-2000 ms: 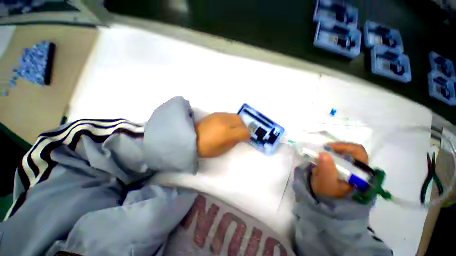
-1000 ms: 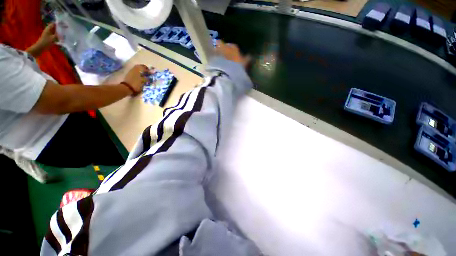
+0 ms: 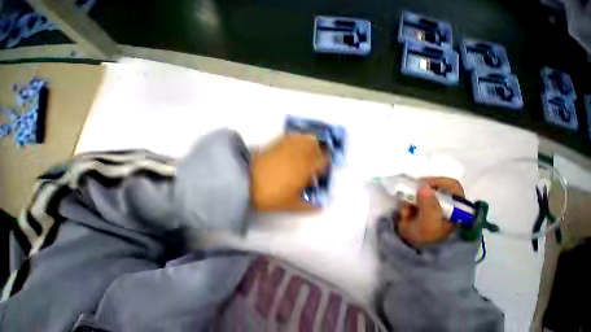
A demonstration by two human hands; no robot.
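Light-blue plastic housings (image 3: 334, 135) with dark parts lie over the white paper sheet (image 3: 168, 104); they look like two, one behind and one under my left hand, but blur makes this unsure. My left hand (image 3: 288, 172) is blurred and holds the housings, its fingers covering much of them. My right hand (image 3: 428, 211) is shut on the dispensing syringe (image 3: 407, 192). Its tip points left toward the housings, a short way apart from them. The green syringe adapter (image 3: 478, 220) sits at its rear, and the clear air hose (image 3: 565, 194) loops from it.
Several housings (image 3: 342, 35) lie on the dark-green conveyor belt (image 3: 259, 32) along the back. A small blue part (image 3: 412, 149) lies on the paper. Dark-handled pliers (image 3: 542, 211) lie at the right. Small blue-white parts (image 3: 24, 110) are heaped on the tan bench at the left.
My left hand has come back from reaching over the belt at the left to the paper, with housings now under it. The view has swung right, and my right hand with the syringe shows again.
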